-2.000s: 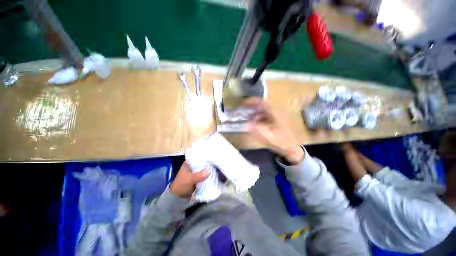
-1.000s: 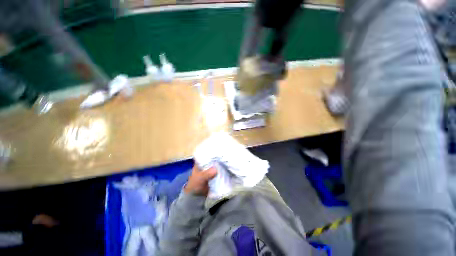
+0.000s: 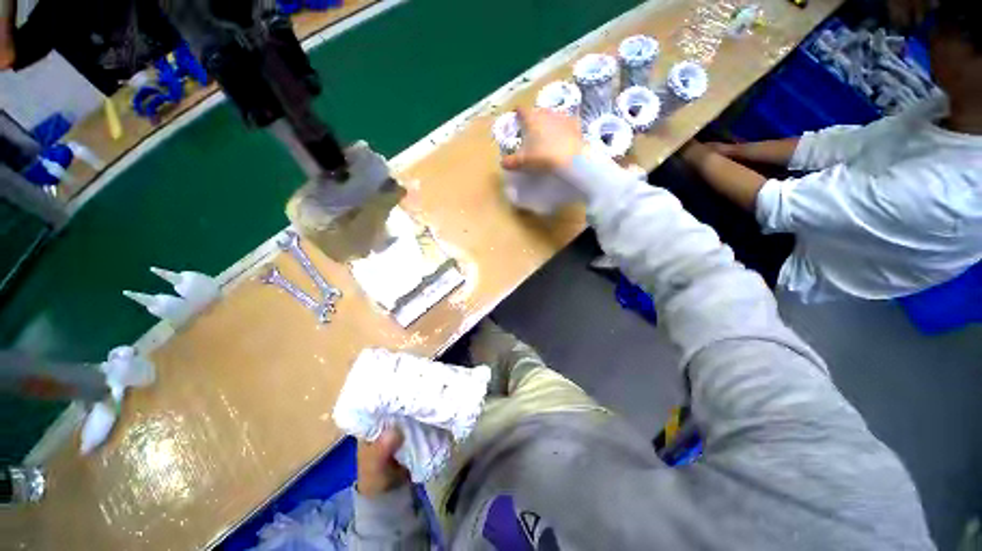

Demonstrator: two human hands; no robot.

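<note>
My left hand (image 3: 379, 461) holds a white, folded, hollow moulded part (image 3: 412, 400) in front of my body, at the bench's front edge. My right hand (image 3: 546, 142) is stretched out to the right and is closed around a ridged grey-white tube part (image 3: 535, 192) at the near left side of the tube cluster. The tube is blurred, and I cannot tell whether it touches the bench. Several other ridged tubes (image 3: 595, 78) stand upright with open round rims. The tan-brown press block (image 3: 347, 202) is above the pale support block (image 3: 406, 269).
Two wrenches (image 3: 300, 282) lie left of the support block. White pointed bottles (image 3: 176, 294) are by the green surface (image 3: 431, 65). A blue bin with pale parts (image 3: 307, 527) is below the bench (image 3: 232, 404). A person in white (image 3: 878, 205) works at the right.
The view has turned to the right. My right hand, hidden behind my sleeve one second ago, now shows at the tube cluster, on a tube. My left hand still holds the white part.
</note>
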